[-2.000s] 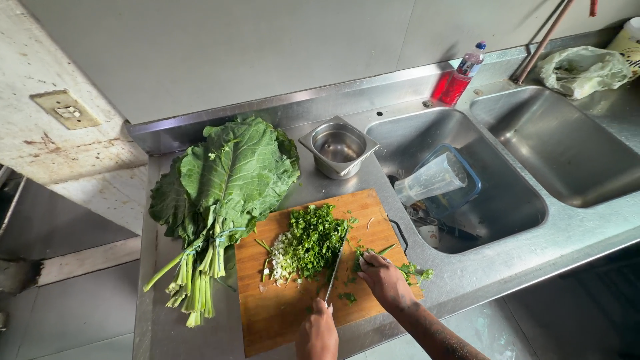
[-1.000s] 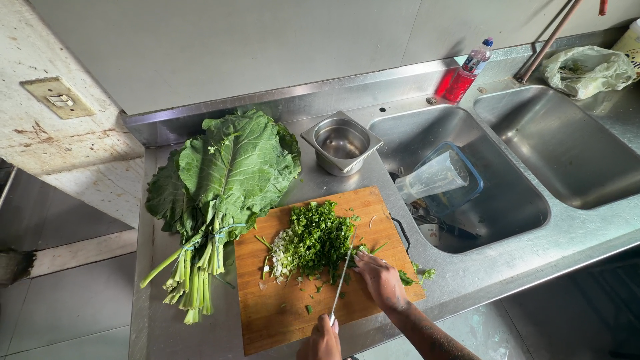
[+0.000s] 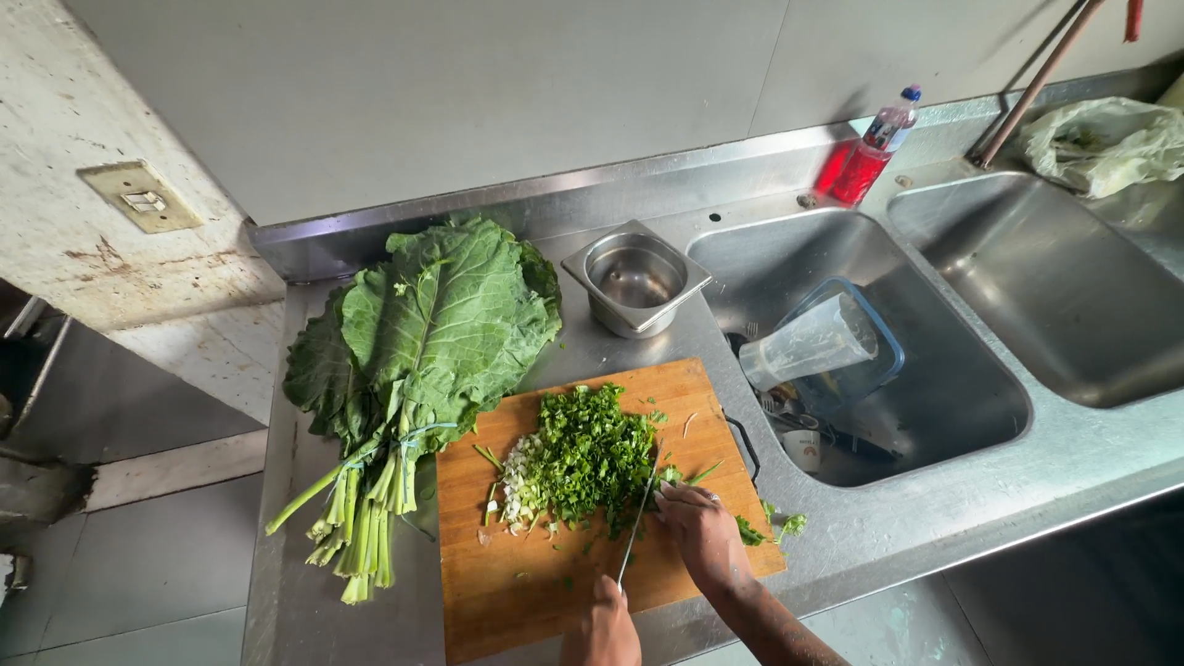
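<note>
A wooden cutting board lies on the steel counter with a pile of chopped green herbs and chopped white pieces on it. My left hand grips the handle of a kitchen knife, its blade at the pile's right edge. Just right of the blade, the fingers of my right hand are bent down over uncut green herbs, whose leafy ends stick out past the board's right edge. Left of the board lies a tied bunch of large leafy greens, stems toward me.
A square-rimmed steel container stands behind the board. The near sink basin holds a translucent plastic cup, a blue-rimmed container and utensils. Behind it stands a bottle of red liquid; a plastic bag lies farther right.
The knife blade has come closer to my right fingertips than it was two seconds ago. My right hand stays on the herbs at the board's right side.
</note>
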